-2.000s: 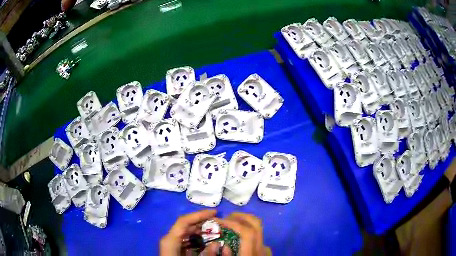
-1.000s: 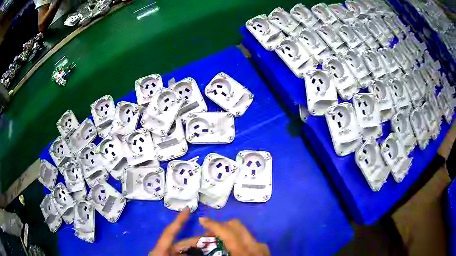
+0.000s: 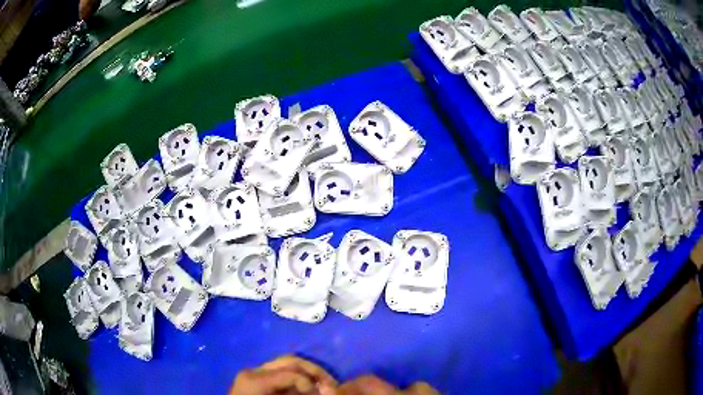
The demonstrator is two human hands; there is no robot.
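Note:
My left hand (image 3: 279, 376) and my right hand (image 3: 385, 385) are close together at the bottom edge, partly cut off by it. Their fingers are bent and nearly touch. What they hold, if anything, is hidden. Many white socket housings lie loose on the blue sheet (image 3: 493, 324) in front of them. The nearest are a housing (image 3: 417, 272) upright at the right end of the front row, a tilted housing (image 3: 360, 274) beside it, and another housing (image 3: 303, 278) to its left.
A blue tray (image 3: 539, 270) on the right carries rows of white housings (image 3: 530, 146). The green conveyor belt (image 3: 308, 46) curves behind the sheet, with a board cluster (image 3: 146, 66) on it. More clusters (image 3: 54, 58) line the far left side. Part of a person's hand shows at the top left.
My hands have moved lower, and the white and green circuit board seen between them earlier is no longer visible. The board cluster on the belt has shifted right. The camera view has shifted slightly.

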